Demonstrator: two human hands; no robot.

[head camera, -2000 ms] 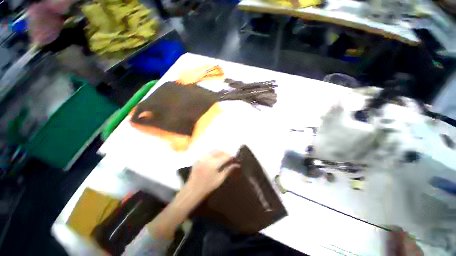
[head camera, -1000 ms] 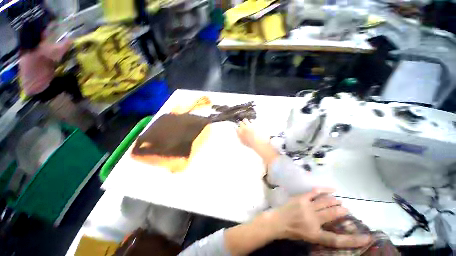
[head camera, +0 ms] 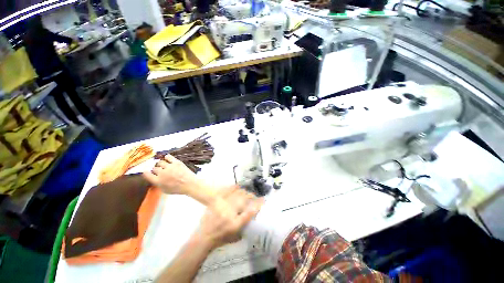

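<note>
My right hand [head camera: 170, 174] reaches left across the table. Its fingers are at the tied or gathered left end of the brown strips [head camera: 197, 152], by the upper right corner of the brown panels [head camera: 105, 213]. Whether it grips anything is hidden. My left hand [head camera: 231, 213] is blurred and crosses over my right forearm, left of the needle area; nothing clear shows in it. The brown panels lie stacked on orange panels [head camera: 145, 218]. Orange strips [head camera: 126, 162] lie behind the stack. The white sewing machine [head camera: 381, 124] stands at right.
Dark snips with a black cord [head camera: 387, 190] lie under the machine arm. Thread cones [head camera: 287, 95] stand behind the machine. A green edge [head camera: 61, 243] borders the table's left side. Yellow pieces [head camera: 179, 47] lie on another table behind. A person [head camera: 52, 61] stands at far left.
The view has shifted. My right hand has moved from the strips' right end to their left end. My left hand has left the brown piece at the front edge and come over my right forearm.
</note>
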